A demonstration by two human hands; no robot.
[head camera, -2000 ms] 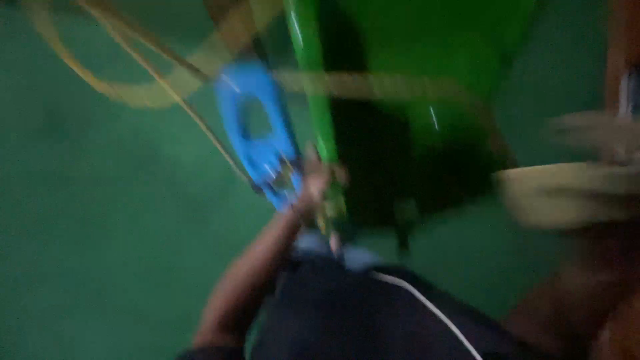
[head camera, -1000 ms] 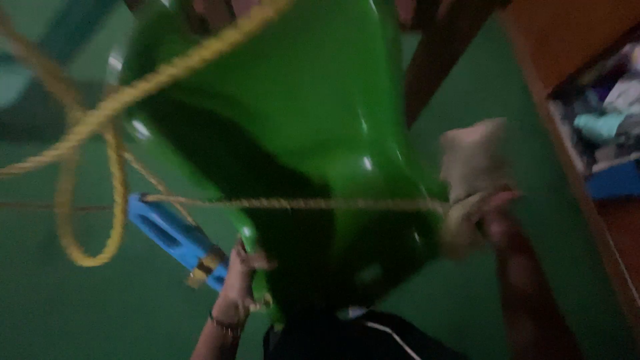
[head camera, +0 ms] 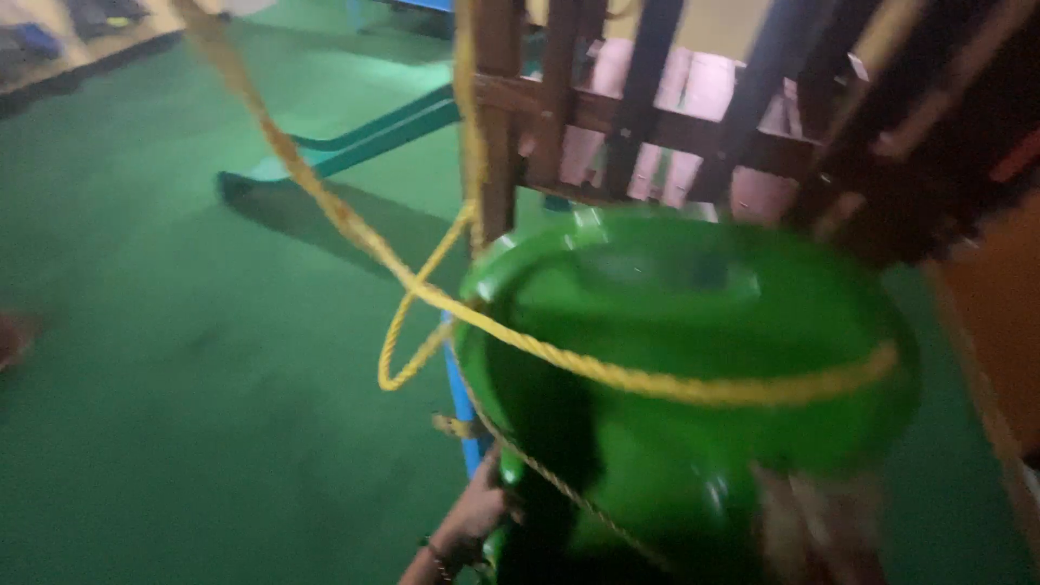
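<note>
A green plastic swing seat (head camera: 666, 325) fills the right middle of the head view. My left hand (head camera: 479, 504) grips its left rim low down, beside a narrow blue plastic part (head camera: 459, 390) with a yellowish piece on it. A thick yellow rope (head camera: 366, 236) runs from the top left across the seat, and a loop of it hangs left of the rim. A thinner cord (head camera: 561, 487) slants over the seat's lower part. At the lower right, my right hand (head camera: 821, 520) is blurred beside the seat with a pale, cloth-like thing; its grip is unclear.
Behind the seat stands a dark wooden slatted railing (head camera: 593, 114) with pinkish shapes behind it. A green slide (head camera: 374, 138) lies at the upper left on the green floor (head camera: 203, 341). An orange-brown panel (head camera: 999, 309) borders the right side.
The view has swung up from the floor, bringing the railing and slide into sight. My left hand stays at the seat's left rim. The yellow rope now crosses the seat.
</note>
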